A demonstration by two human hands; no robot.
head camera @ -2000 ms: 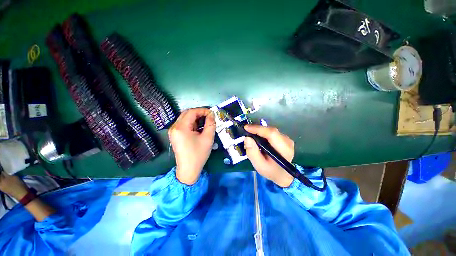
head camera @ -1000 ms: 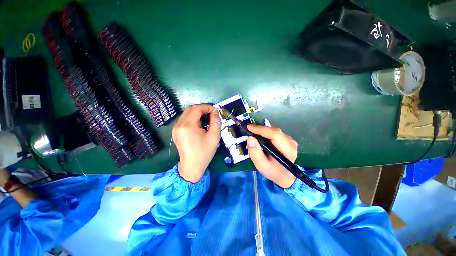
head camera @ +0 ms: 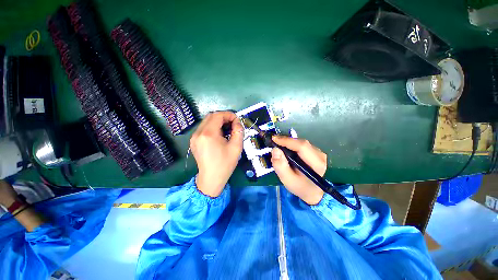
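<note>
A white display module panel (head camera: 264,167) with three dark rectangles lies on the green bench near its front edge, yellow and white flex tails on its right side. My right hand (head camera: 300,169) holds the black soldering iron (head camera: 314,178) like a pen, its tip over the upper part of the panel. My left hand (head camera: 215,150) is at the panel's upper left, thumb and fingers pinched on a thin strand, seemingly solder wire (head camera: 188,158), whose end hangs below the hand. The exact contact of tip and wire is too small to tell.
Long black-and-red ridged component strips (head camera: 155,76) lie at left. A black fan (head camera: 382,46), a clear tape roll (head camera: 437,87) and a wooden board (head camera: 453,134) are at right. Black equipment (head camera: 34,90) is at far left, with a neighbour's arm (head camera: 22,210) below it.
The view has shifted slightly. Both hands stay at the panel with the iron and strand held; the iron's tip has moved only slightly. The neighbour's arm at lower left has moved a little.
</note>
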